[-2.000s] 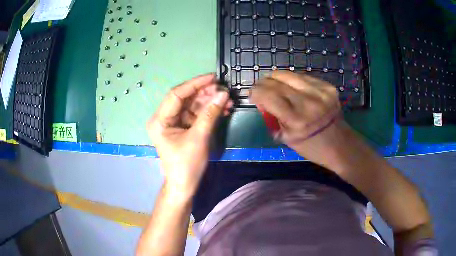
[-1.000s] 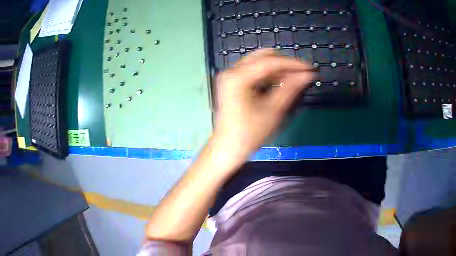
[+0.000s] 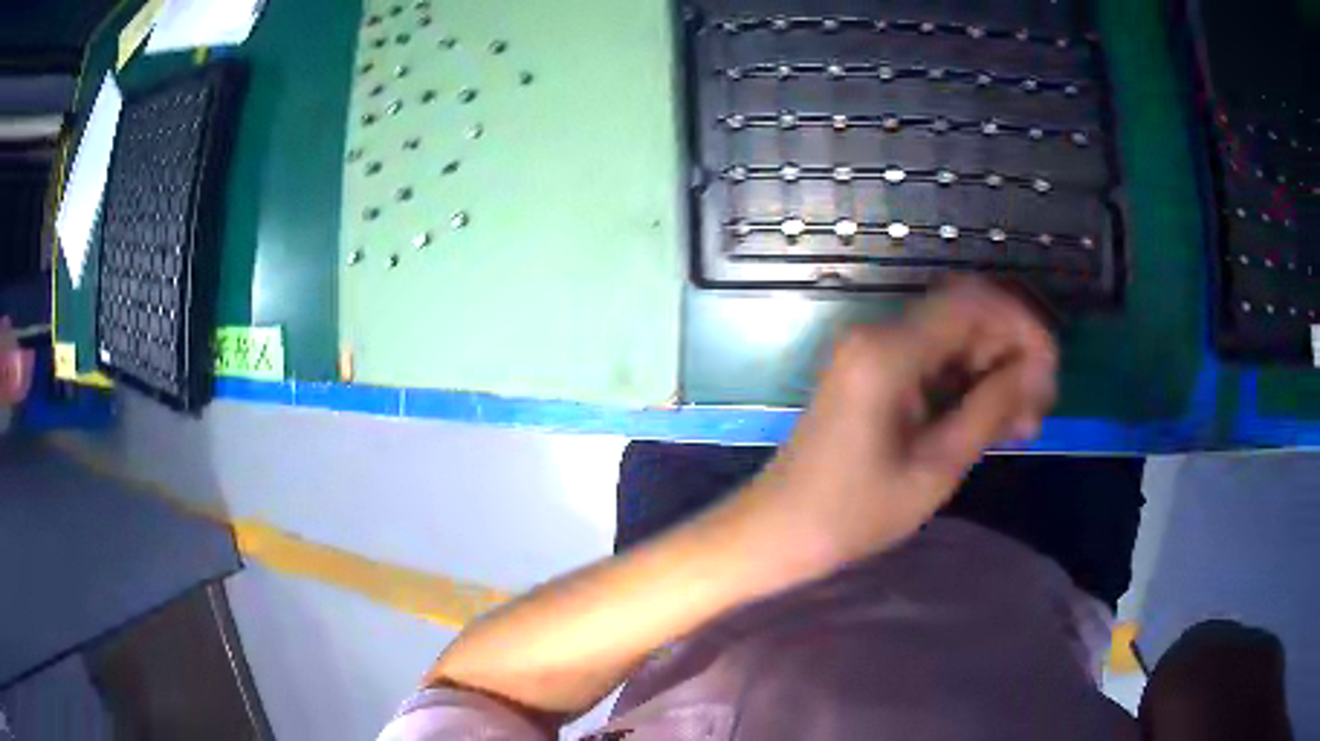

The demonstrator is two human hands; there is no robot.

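Observation:
My left hand point(image 3: 941, 384) reaches in from the lower left, blurred, with fingers curled, just in front of the black tray's lower right part. I cannot tell whether it holds anything. The black component tray point(image 3: 811, 274) lies on the dark green mat, with rows of silvery round parts in its grid. Left of it is the pale green mat point(image 3: 579, 290), with many tiny round components, such as this one point(image 3: 459, 220), scattered mostly on its left half. My right hand is not in view, and no red probe shows clearly.
A second black tray point(image 3: 1267, 311) is cut off at the right. A smaller-looking black tray point(image 3: 159, 239) lies at the far left, beside a green sign point(image 3: 249, 352) and white papers point(image 3: 90, 181). Blue tape point(image 3: 478, 413) runs along the front edge. A blurred pinkish shape shows at the left rim.
My left hand has moved right and toward the front edge, away from over the tray. My right hand, seen two seconds ago with something red, is out of view. The camera view has shifted.

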